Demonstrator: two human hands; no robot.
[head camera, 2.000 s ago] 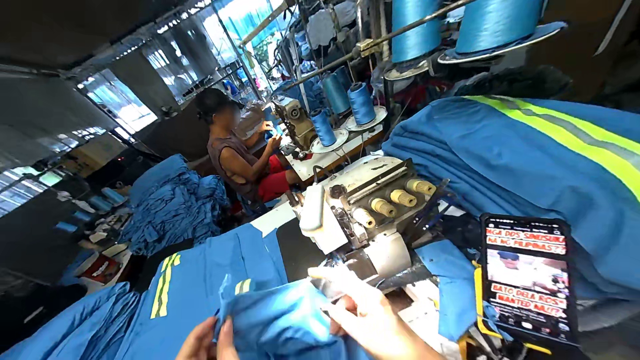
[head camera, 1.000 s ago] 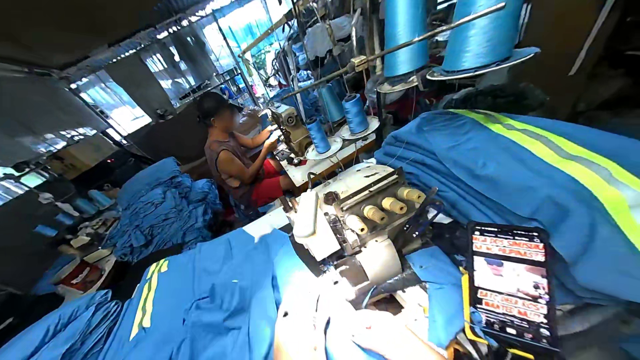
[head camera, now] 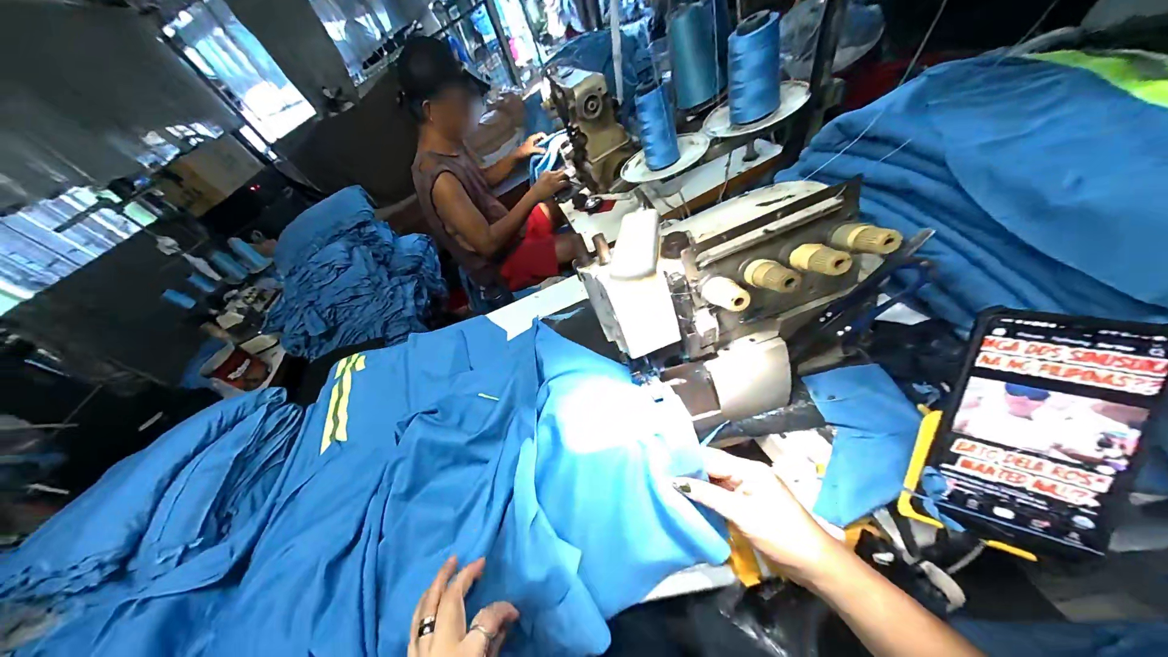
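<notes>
Blue fabric [head camera: 630,493] lies under the lamp glow, its far edge at the needle area of an overlock sewing machine [head camera: 730,274]. My right hand [head camera: 753,502] pinches the fabric's right edge between thumb and fingers, just in front of the machine. Near the bottom, my left hand [head camera: 461,616] rests with fingers apart on the cloth, without gripping it. More blue garment cloth with a yellow and silver reflective strip [head camera: 338,401] spreads to the left. Whether the fabric lies under the presser foot cannot be told.
A phone [head camera: 1049,429] with a lit screen stands at the right in a yellow-edged holder. Behind it is a large blue cloth pile [head camera: 1004,173]. Another person [head camera: 474,182] works at a second sewing machine [head camera: 593,128]. Thread cones [head camera: 754,68] stand beyond my machine; crumpled garments [head camera: 356,274] lie back left.
My hands were close together on the fabric; now my left hand is apart at the lower left, while my right holds the edge near the machine. The view has shifted closer.
</notes>
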